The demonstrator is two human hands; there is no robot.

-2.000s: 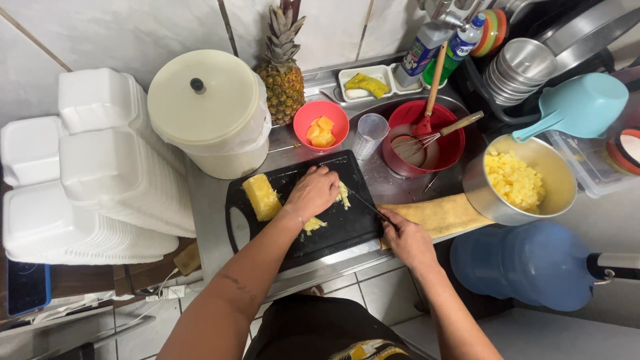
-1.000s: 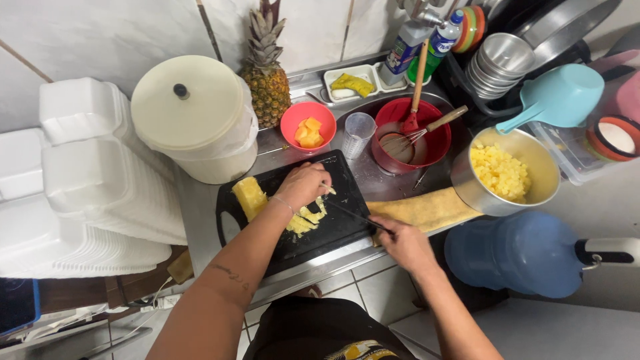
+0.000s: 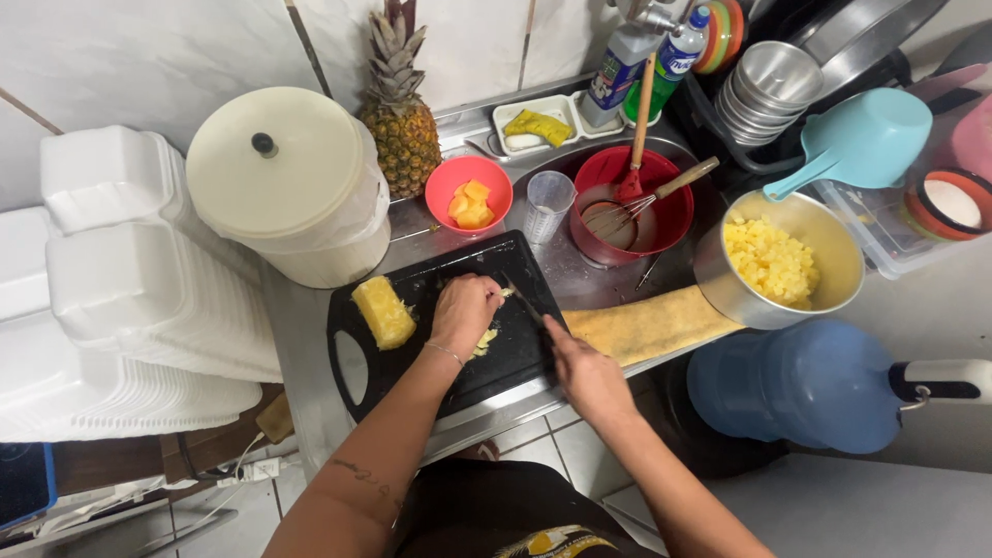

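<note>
A black cutting board [image 3: 418, 267] lies on the steel counter. On its left part rests a peeled pineapple chunk [image 3: 384, 312]. My left hand [image 3: 465, 306] is over the board's middle, its fingertips pinching a small pineapple piece [image 3: 506, 293]. Under and beside that hand lie small pineapple scraps [image 3: 485, 342]. My right hand [image 3: 581, 364], at the board's right edge, grips a knife [image 3: 528, 300] whose blade points up and left, close to the left fingertips. Diced pineapple [image 3: 769, 262] fills part of a metal pot [image 3: 841, 271] at the right.
Behind the board stand a lidded white bucket [image 3: 325, 248], a whole pineapple [image 3: 404, 143], a pink bowl [image 3: 488, 174] of orange fruit and a measuring cup [image 3: 547, 209]. A red pot [image 3: 597, 174] holds a whisk. Foam containers [image 3: 155, 302] are stacked left; a blue water jug [image 3: 783, 387] stands right.
Fewer pineapple scraps show on the board beside my left hand than a second ago. My right hand still holds the knife.
</note>
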